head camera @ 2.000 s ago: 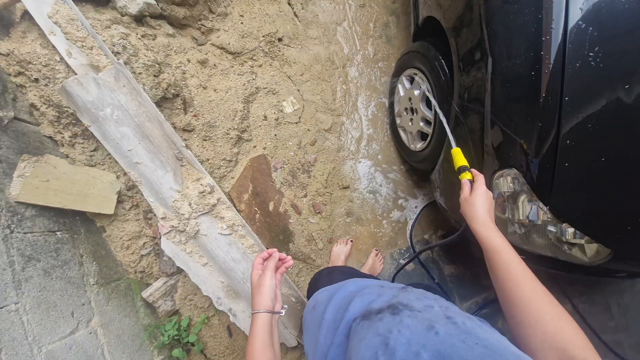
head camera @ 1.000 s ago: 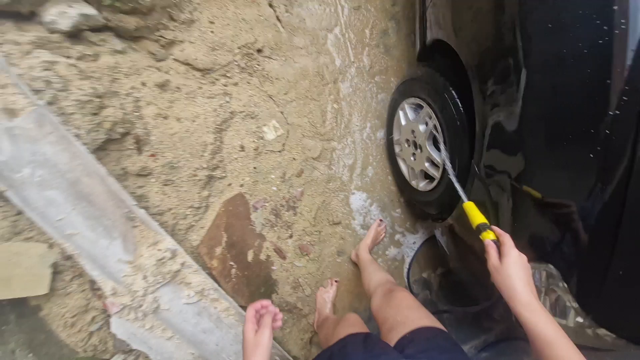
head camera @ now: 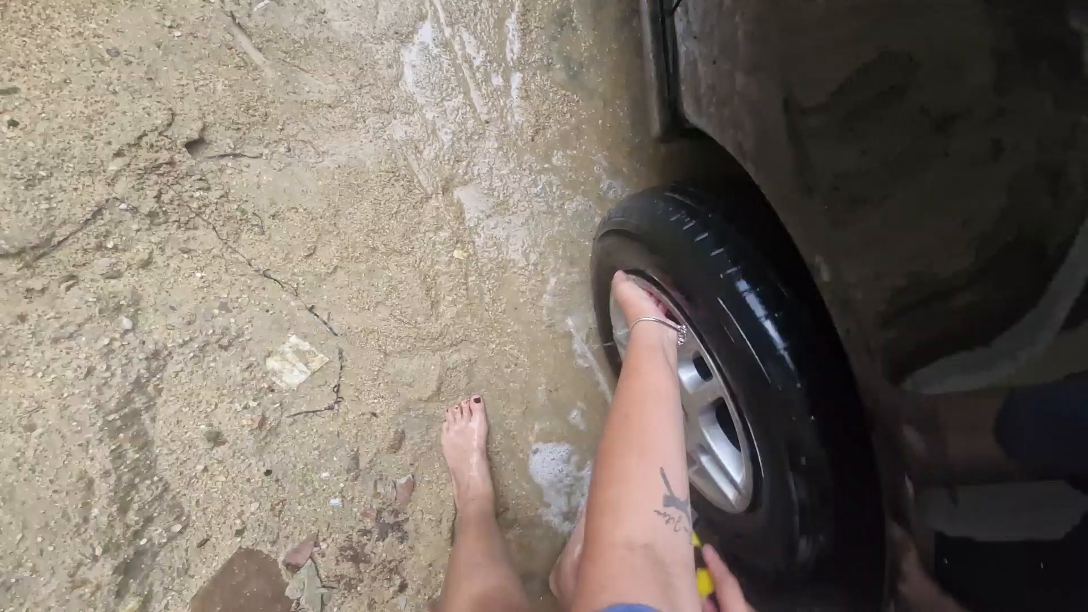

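My left hand (head camera: 639, 302), with a thin bracelet at the wrist, is against the upper part of the silver wheel rim (head camera: 718, 446); its fingers are mostly hidden. Around the rim is a wet black tire (head camera: 765, 314). Low in the view, my right hand (head camera: 724, 586) holds a yellow hose nozzle (head camera: 704, 580), largely covered by my left forearm. No water jet can be made out clearly.
The black car body (head camera: 892, 212) rises on the right. My bare foot (head camera: 466, 433) stands on wet sandy ground near white foam (head camera: 557, 480). A pale flat fragment (head camera: 295, 361) and a brown flat stone (head camera: 242, 582) lie to the left.
My left hand has moved from the lower left over to the wheel rim. The view is now much closer to the wheel. The nozzle, plainly visible before, is mostly hidden behind my forearm.
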